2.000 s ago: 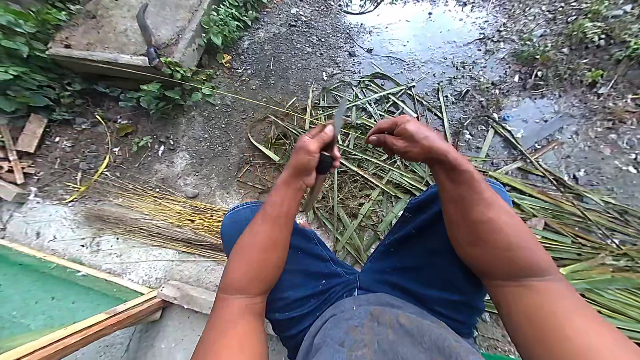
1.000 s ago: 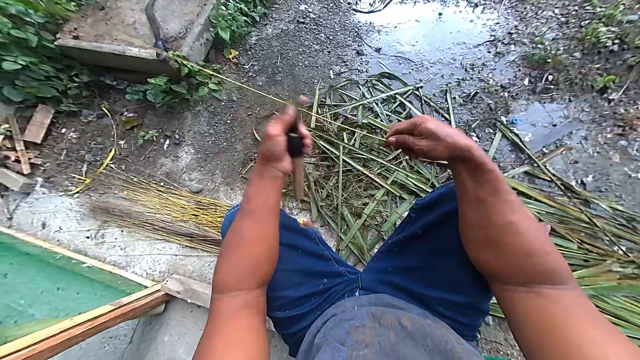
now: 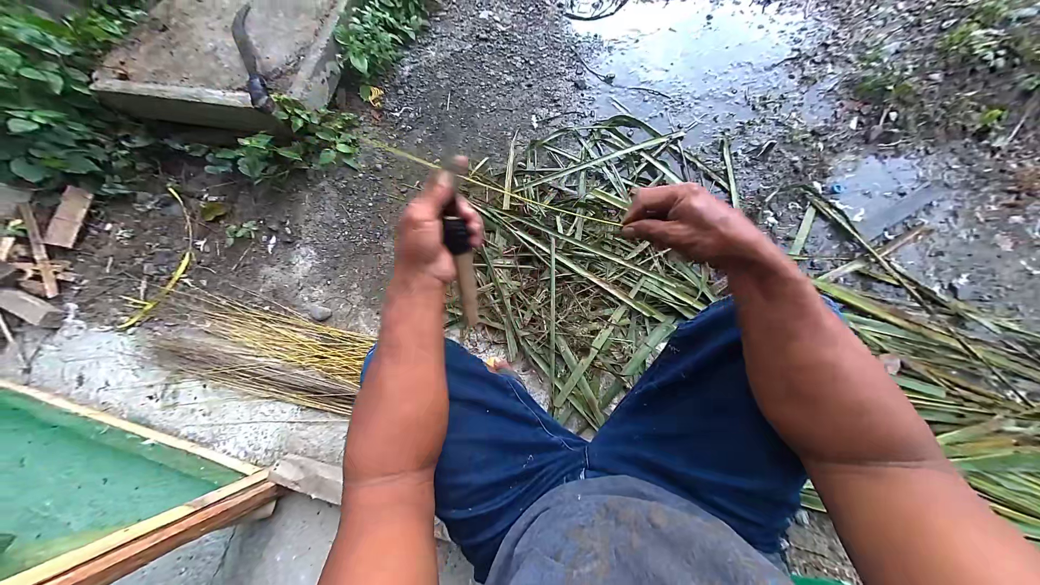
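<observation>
My left hand (image 3: 435,223) is closed around a knife (image 3: 465,284) with a wooden handle and a black wrapping; its blade is blurred and points away from me. Between finger and thumb, my right hand (image 3: 691,219) pinches the end of a thin yellow-green leaf midrib (image 3: 561,208). The midrib runs left past my left hand and the knife toward the concrete slab. Beneath both hands lies a pile of green leaf strips (image 3: 577,317). A bundle of thin yellowish midribs (image 3: 284,349) rests on the ground left of my legs.
A sickle (image 3: 248,57) lies on a concrete slab (image 3: 187,93) at the upper left. A wood-framed green panel (image 3: 138,435) is at the lower left, with wood scraps (image 3: 61,219) above it. Long leaves (image 3: 934,341) lie at the right, below a puddle (image 3: 691,49).
The midrib now spans between my hands; two seconds ago it did not plainly reach my right hand. My left hand, with the knife, has moved a little left.
</observation>
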